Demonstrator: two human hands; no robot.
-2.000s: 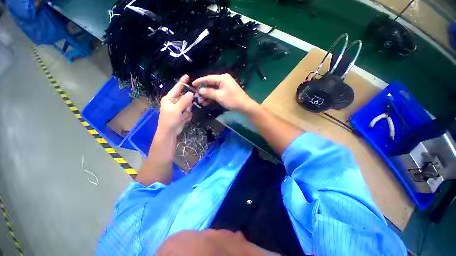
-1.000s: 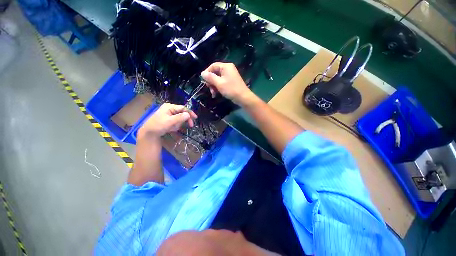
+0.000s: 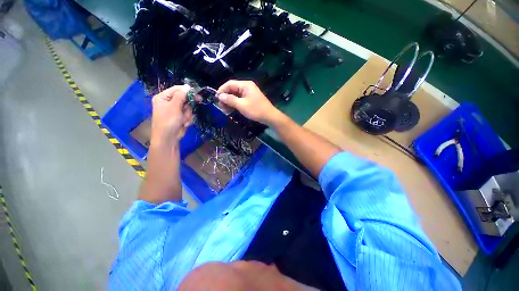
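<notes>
My left hand [image 3: 172,111] and my right hand [image 3: 243,100] are raised at the front edge of the large black cable bundle [image 3: 171,42]. My left fingers pinch thin wire ends near a small greenish part, too small to tell clearly. My right fingertips pinch the other side of a thin wire [image 3: 208,90] that curves between the hands. White ties [image 3: 219,51] are knotted on the bundle. A headset [image 3: 373,113] with black ear cups and two silvery hoops lies on the tan cardboard sheet [image 3: 341,91].
A blue tray [image 3: 449,196] at the right holds pliers [image 3: 457,152] and a silvery screw feeder [image 3: 501,199]. Blue bins [image 3: 126,111] with cardboard and wire bits sit below the bench edge. Another headset [image 3: 455,42] is on the green belt behind.
My left hand has dropped from the bundle, then moved back up and left. My right hand has shifted slightly, and the thin wire now curves between both hands.
</notes>
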